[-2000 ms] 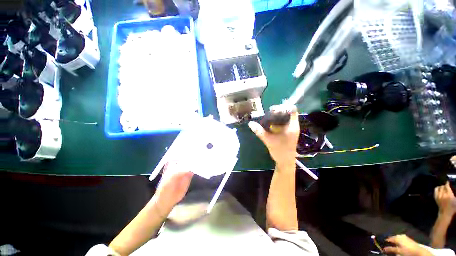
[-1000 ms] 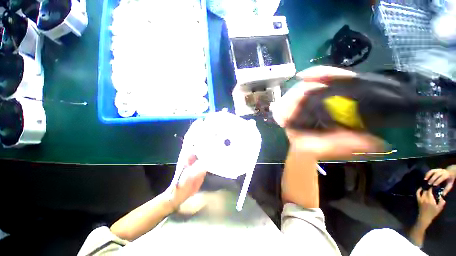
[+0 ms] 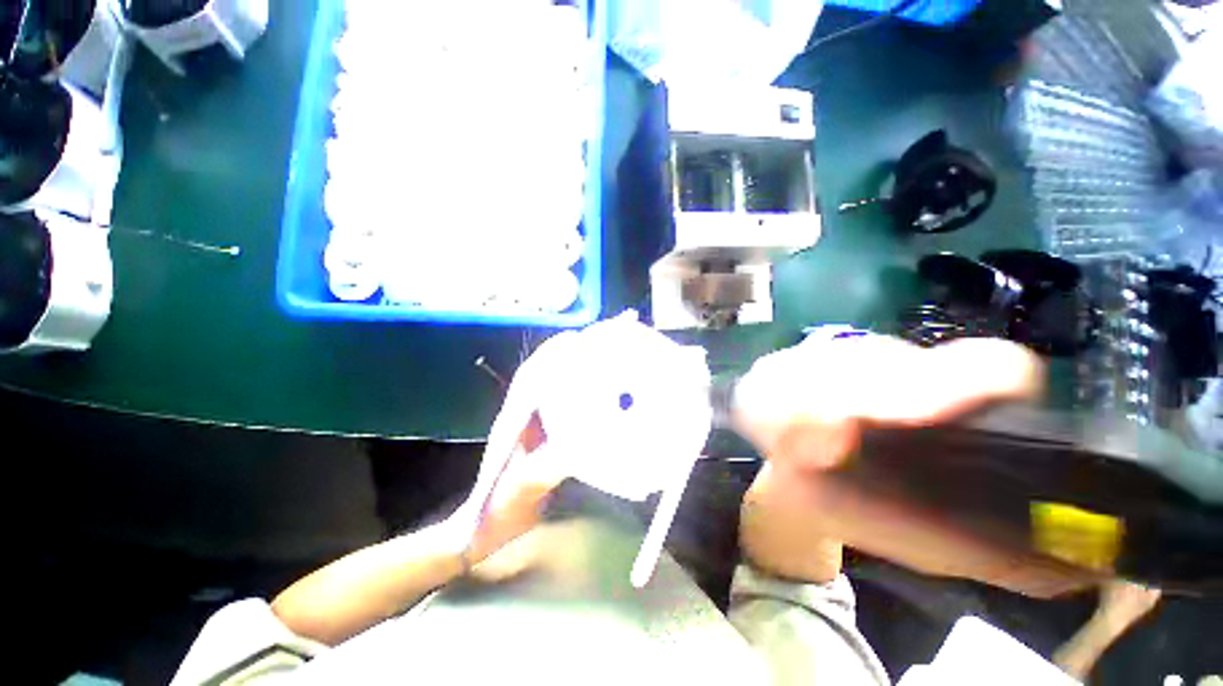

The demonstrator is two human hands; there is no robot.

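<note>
My left hand (image 3: 516, 503) holds a white rounded camera housing (image 3: 604, 389) above the bench's front edge. Its base with a small dark centre hole faces up, and a thin white side arm hangs from its lower right. My right hand (image 3: 858, 416), blurred, grips a thick black electric screwdriver (image 3: 979, 489) with a yellow label. The tool lies nearly level, its front end pointing left at the housing's right side. Whether the tip touches the housing cannot be told. The screw feeder (image 3: 744, 194), a pale box with a brownish pickup end, stands behind.
A blue tray (image 3: 443, 316) full of white rings stands behind the housing. White-and-black housings (image 3: 78, 282) are grouped at the left. Black inner parts (image 3: 939, 181) and clear blister trays (image 3: 1093, 161) lie at the right. Another person's forearm (image 3: 1111, 619) shows at the lower right.
The screwdriver has come from the feeder's pickup end to the housing's right side and turned from upright to nearly level. The view has shifted. The left hand still holds the housing.
</note>
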